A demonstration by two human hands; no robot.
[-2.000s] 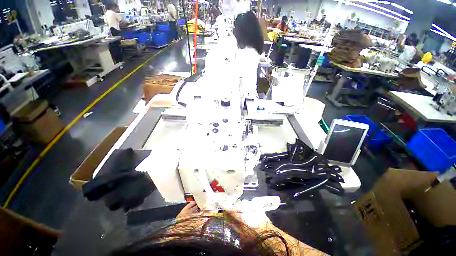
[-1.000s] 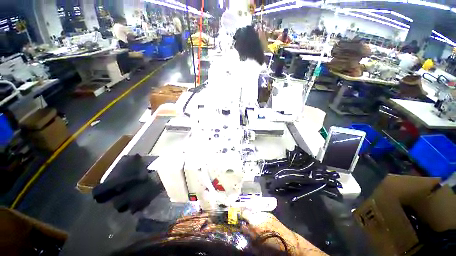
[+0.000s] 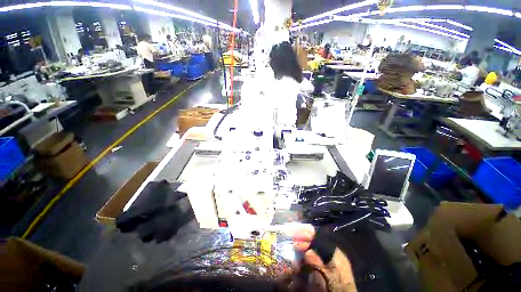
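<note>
The white sewing machine head (image 3: 245,199) with a red mark stands in the centre, overexposed. A yellow part (image 3: 266,246) shows low at its front, partly behind hair. My right hand (image 3: 337,268) is right of the needle area, with a small black fabric piece (image 3: 323,246) between its fingers. My left hand is not visible; hair covers the low centre. Black fabric panels (image 3: 155,211) lie in a soft pile left of the machine. Black strips (image 3: 345,202) with pale lines lie tangled on the right.
A grey-screened control panel (image 3: 391,175) stands right of the strips. An open cardboard box (image 3: 448,245) is low right, another box (image 3: 37,268) low left. A narrow carton (image 3: 128,191) runs along the table's left side. A person with dark hair (image 3: 285,63) is beyond the machine.
My right hand has moved right from the needle area and now shows a black piece in its fingers. The fingers seen left of the needle earlier are gone from view. The camera has tilted up slightly.
</note>
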